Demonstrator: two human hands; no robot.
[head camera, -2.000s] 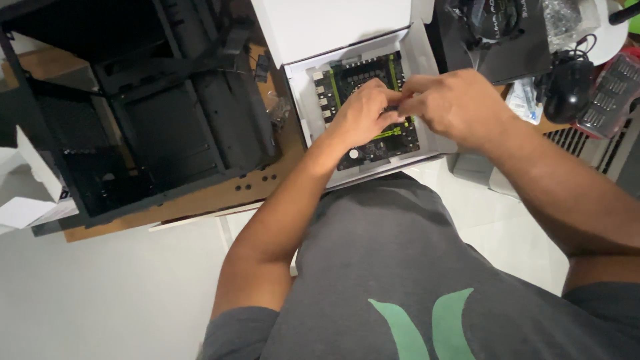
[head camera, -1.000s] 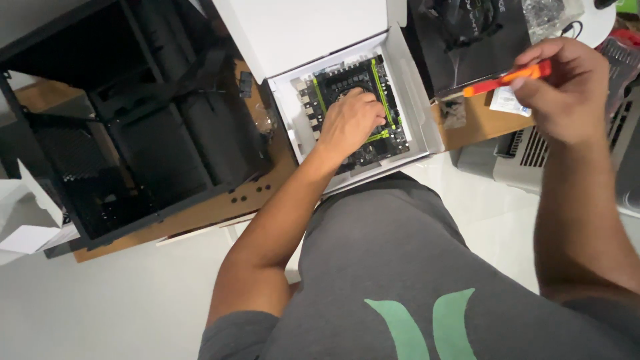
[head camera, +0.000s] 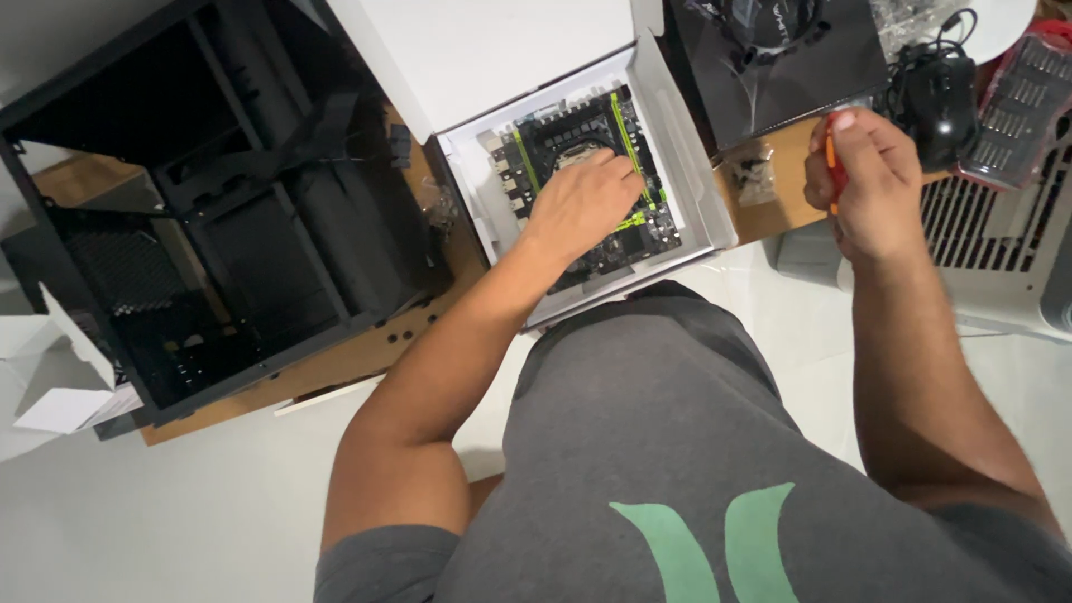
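Note:
A black computer motherboard with lime-green slots lies in an open white cardboard box. My left hand rests over the middle of the board, fingers bent at the metal CPU socket; whether it pinches anything there is hidden. Off to the right of the box, my right hand is closed around an orange-and-red handled tool, held up near the table edge. Its kind cannot be told.
At left, a black computer case stands open on the wooden table. A black box, a small plastic bag, a black computer mouse and a red-edged bit set are at right. Below it is a grey slatted appliance.
Two seconds ago both hands were together over the motherboard. My right hand has since moved right, and the orange tool in it has turned from pointing left to roughly upright. My left hand stays over the board.

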